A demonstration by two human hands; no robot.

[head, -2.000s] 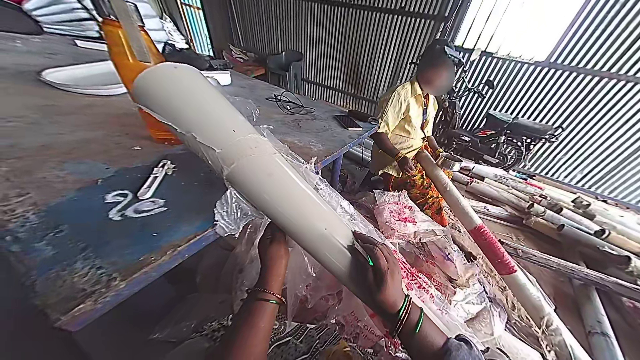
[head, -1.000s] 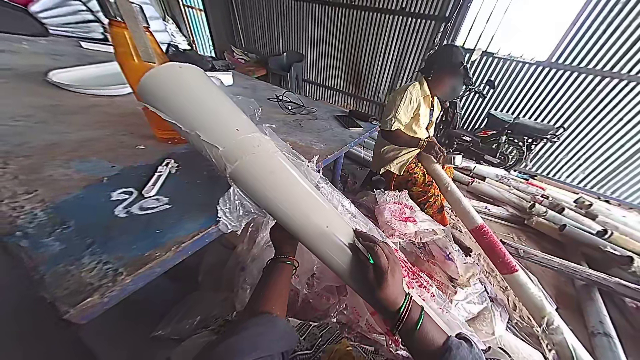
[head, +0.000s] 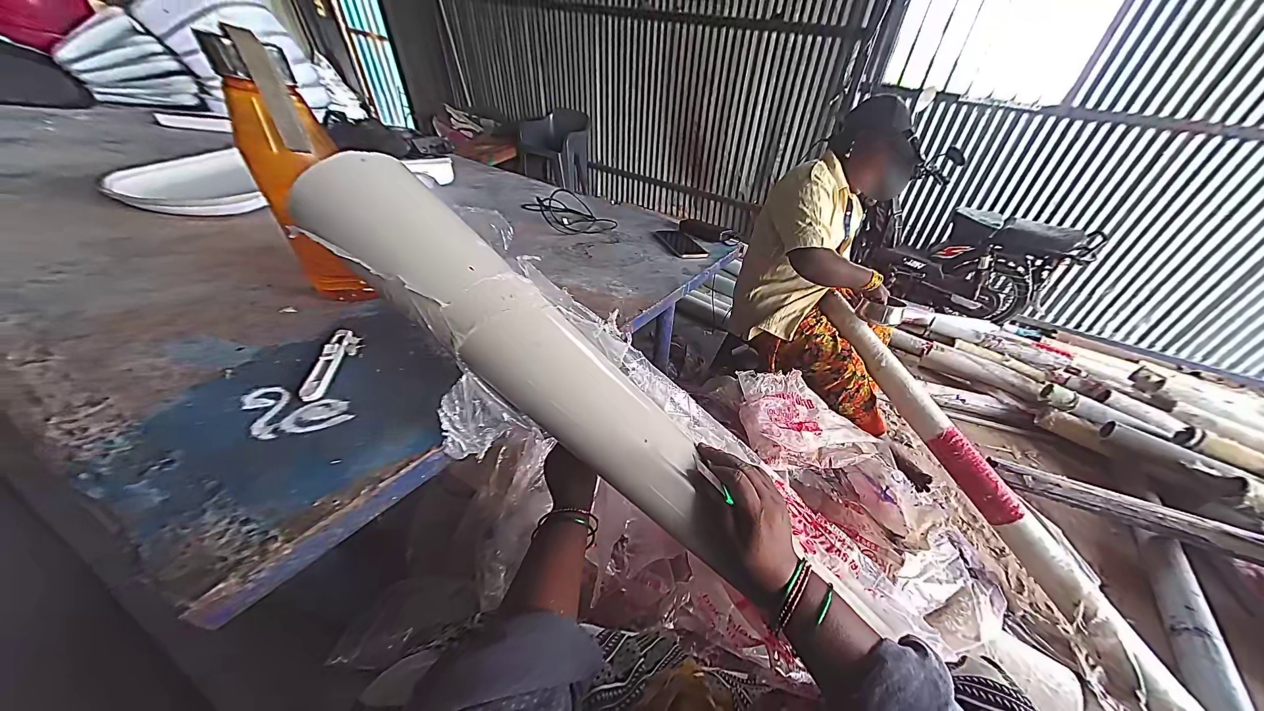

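Observation:
A long pale plastic pipe (head: 553,365) slants across the view, its upper end over the table beside an orange plastic bottle (head: 286,178). Clear plastic film (head: 494,415) clings along its sides. My left hand (head: 573,479) supports the pipe from below on its left side, fingers partly hidden behind it. My right hand (head: 746,518) grips the pipe's right side lower down, with bangles at the wrist. A utility knife (head: 330,365) lies on the table by white painted marks.
The worn metal-edged table (head: 197,286) holds a white tray (head: 183,183), a cable (head: 570,212) and a phone (head: 681,244). A person (head: 800,247) holds another pipe (head: 889,375) at the right. Pipes lie piled near a motorcycle (head: 987,262); crumpled printed plastic (head: 810,434) lies below.
My left hand has shifted slightly up along the pipe's underside. My right hand stays about where it was. The other person has straightened a little, then bent over the other pipe's upper end.

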